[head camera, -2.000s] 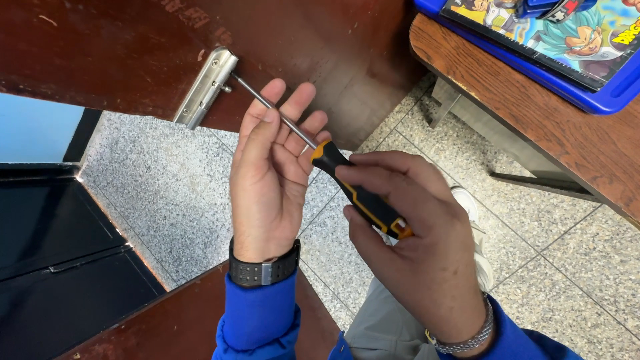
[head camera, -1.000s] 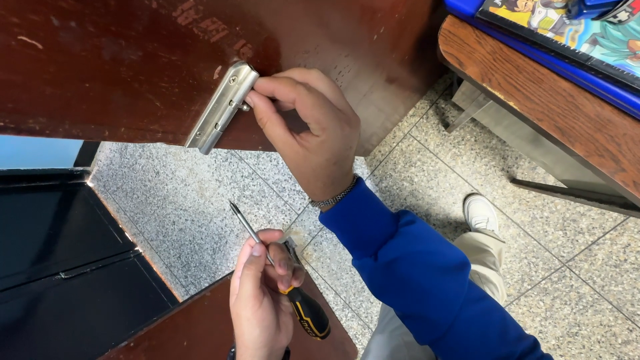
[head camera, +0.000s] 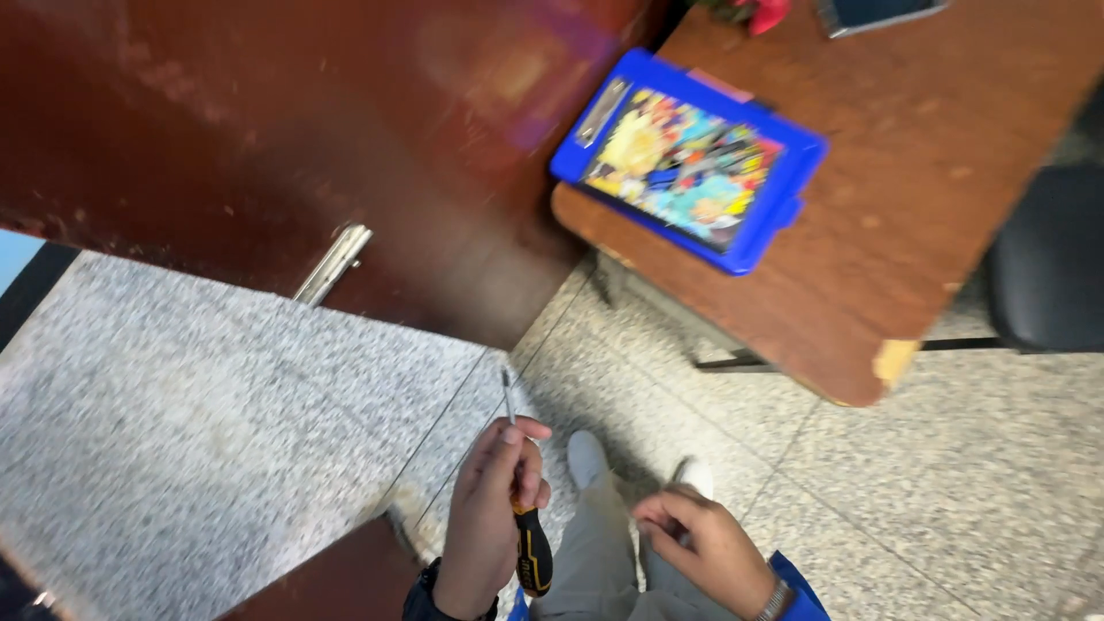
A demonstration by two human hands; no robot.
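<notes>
My left hand (head camera: 496, 509) is closed around a screwdriver (head camera: 534, 550) with a black and yellow handle; its metal shaft points up and away from me. To the right, over my legs, is my right hand (head camera: 711, 548), its fingers curled; whether something small is between them cannot be seen. A metal slide bolt (head camera: 332, 265) is fixed at the edge of the dark red-brown door (head camera: 259, 172), up and left of both hands, and neither hand touches it.
On the wooden desk (head camera: 888, 190) at the right lies a blue case (head camera: 798, 172) with a colourful picture and small items on it. A black chair (head camera: 1048, 259) stands beyond the desk. Speckled floor tiles (head camera: 862, 500) surround my feet.
My right hand has come away from the slide bolt and moved down beside my left hand, which still holds the screwdriver. Earlier, my right hand held its handle. The view has swung toward the desk.
</notes>
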